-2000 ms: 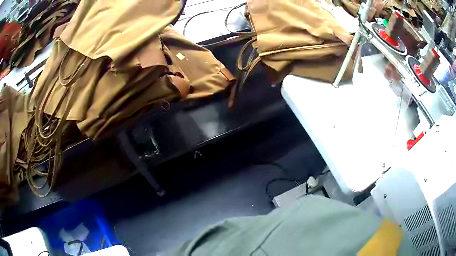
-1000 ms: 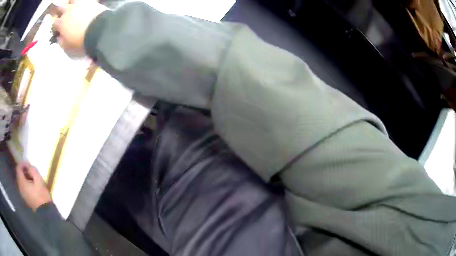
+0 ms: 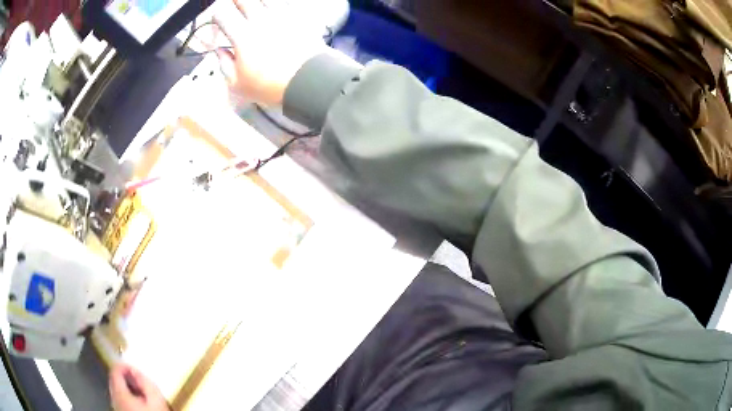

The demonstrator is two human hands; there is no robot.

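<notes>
The white sewing machine head (image 3: 56,281) with a blue emblem stands at the left. White paper (image 3: 233,289) with yellow-brown tape edging (image 3: 210,363) covers the work surface. A small dark metal piece, perhaps snips (image 3: 202,180), lies on the paper beside a thin black cord (image 3: 282,149). My right hand (image 3: 261,44) is at the top, beyond the paper, with fingers apart and no object visible in it. My left hand (image 3: 135,390) is at the bottom edge, partly cut off, below the machine head, fingers bent; whether it holds anything is unclear.
A yellow plate (image 3: 128,229) and a pink stick (image 3: 143,182) are by the needle area. A black-framed screen (image 3: 148,16) is at the top. A blue bin (image 3: 385,40) stands past my right hand. Brown garment pieces (image 3: 670,72) hang at the upper right.
The view has swung from the garment stacks to the machine table. Since one second ago, my right hand has moved from the paper to beyond its far end. The dark metal piece now lies uncovered.
</notes>
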